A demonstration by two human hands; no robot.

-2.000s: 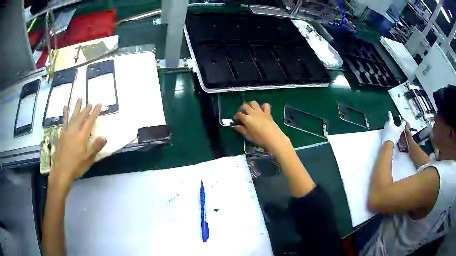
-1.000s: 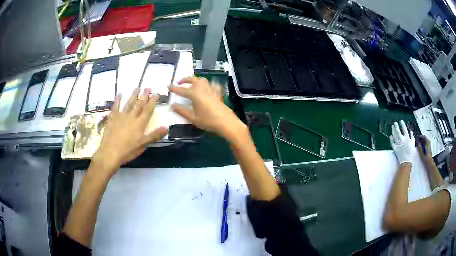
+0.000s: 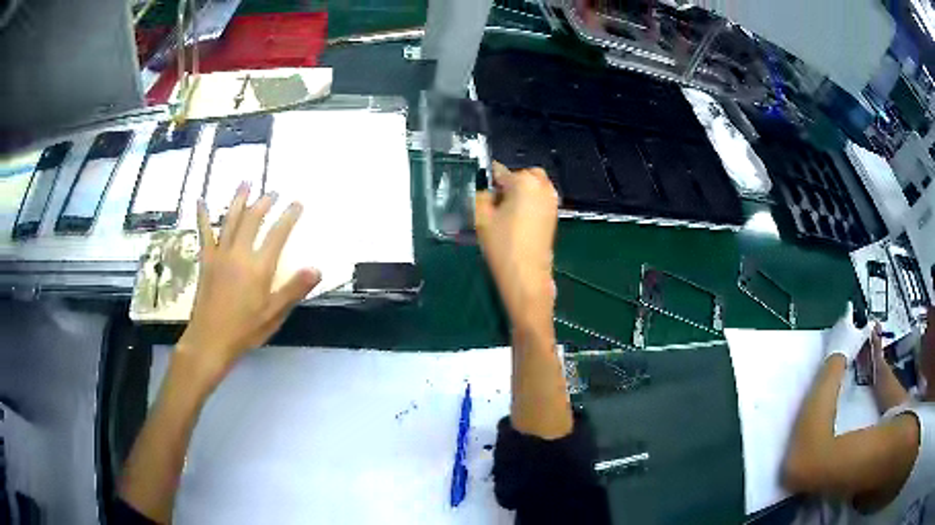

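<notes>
My right hand [image 3: 518, 220] grips a phone frame [image 3: 439, 195] by its right edge and holds it up between the white plate and the black tray; the frame is slightly blurred. My left hand [image 3: 244, 272] is spread with fingers apart over the white end plate [image 3: 349, 174], fingertips at the lower end of the nearest plate frame [image 3: 239, 159]. That frame ends a row of several frames on the conveyor [image 3: 97, 246]. More frames [image 3: 682, 297] lie on the green mat right of my right hand.
A blue pen [image 3: 461, 446] lies on white paper [image 3: 318, 431]. A small dark block [image 3: 387, 277] sits at the plate's near right corner. A black blister tray [image 3: 625, 144] stands behind the mat frames, beside a metal post [image 3: 454, 46]. A neighbour's gloved hand [image 3: 849, 336] is at right.
My right hand has moved right, from the plate to above the mat, with a frame in it. The frame at the plate's right is gone from there. The row on the conveyor sits slightly further left in view.
</notes>
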